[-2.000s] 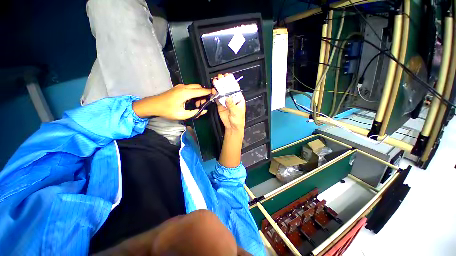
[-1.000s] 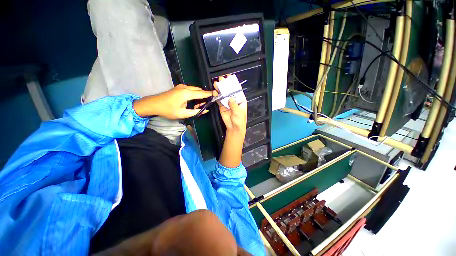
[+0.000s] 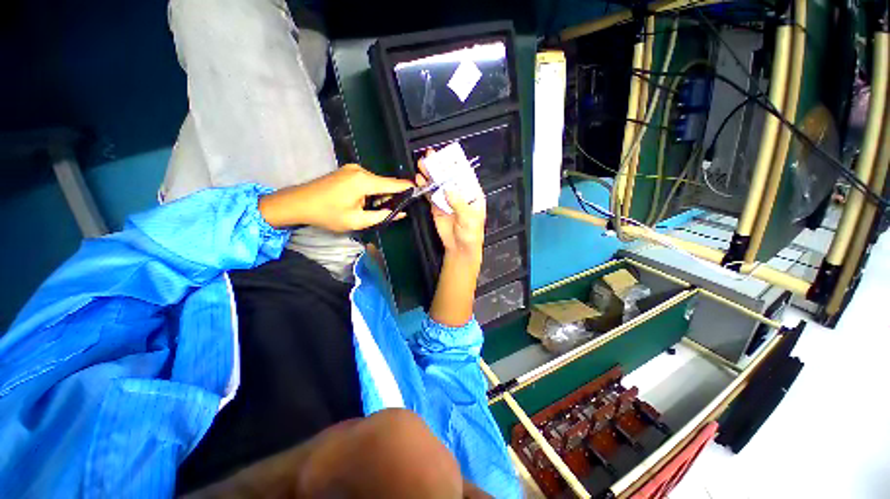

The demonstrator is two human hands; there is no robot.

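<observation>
My left hand (image 3: 337, 198) holds the black-handled scissors (image 3: 402, 201), with their thin silver blades lying across the white strip. My right hand (image 3: 461, 229) grips the white strip (image 3: 452, 173) with the thumb over its lower part. Small marks on the strip are blurred. Both hands are over a long black tray (image 3: 390, 93) with several pockets in a row. The far pocket holds a glossy dark flat unit (image 3: 429, 102) with a white diamond-shaped piece (image 3: 465, 80) on it. The other pockets hold dark flat units, and my right hand partly hides them.
A white box-like piece (image 3: 549, 132) stands right of the tray. Cream-pipe racks (image 3: 761, 146) with hanging cables fill the right. Below them are an open cardboard box (image 3: 561, 317) with plastic bags and reddish-brown fixtures (image 3: 595, 424). A blurred skin-coloured shape (image 3: 385, 458) covers the bottom edge.
The scissor blades appear closer together than before. The white strip is tilted a little more, and my right hand has shifted slightly right. The tray and diamond piece look unmoved.
</observation>
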